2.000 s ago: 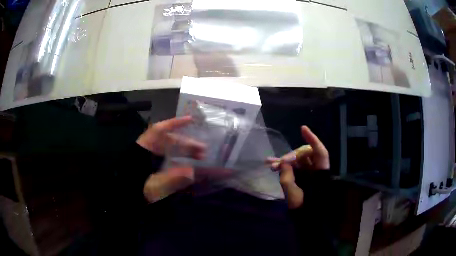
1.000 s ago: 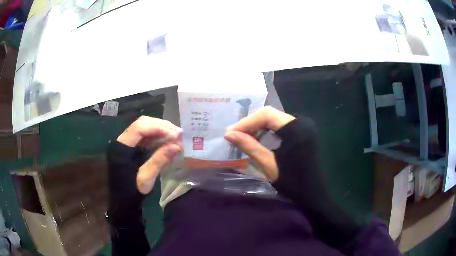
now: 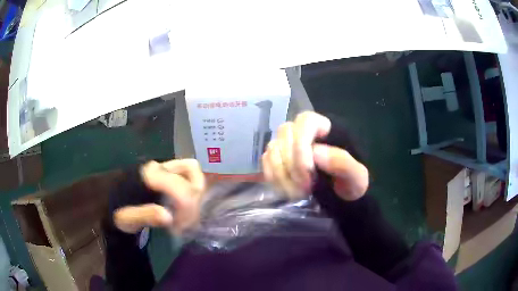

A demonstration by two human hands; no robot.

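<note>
A white retail carton [image 3: 227, 131] lies in front of my body, its far end at the table's near edge. It shows a grey upright device, a small red mark and an orange band at its near end. A clear film bag [image 3: 258, 216] is bunched and glossy below the orange band. My left hand [image 3: 170, 193] is blurred, with curled fingers at the film's left side. My right hand [image 3: 312, 156] is curled at the film's right side, over the carton's near right corner. The fingertips' exact hold is blurred.
The pale covered table [image 3: 227, 40] spans the far side. A brown cardboard box [image 3: 74, 216] stands low at left. A grey-blue metal frame [image 3: 420, 108] and another open cardboard box [image 3: 466, 227] are at right. The floor is green.
The tilted, blurred carton from two seconds ago now lies flatter and more visible. My hands have moved from its sides towards its near end, and the film is bunched there.
</note>
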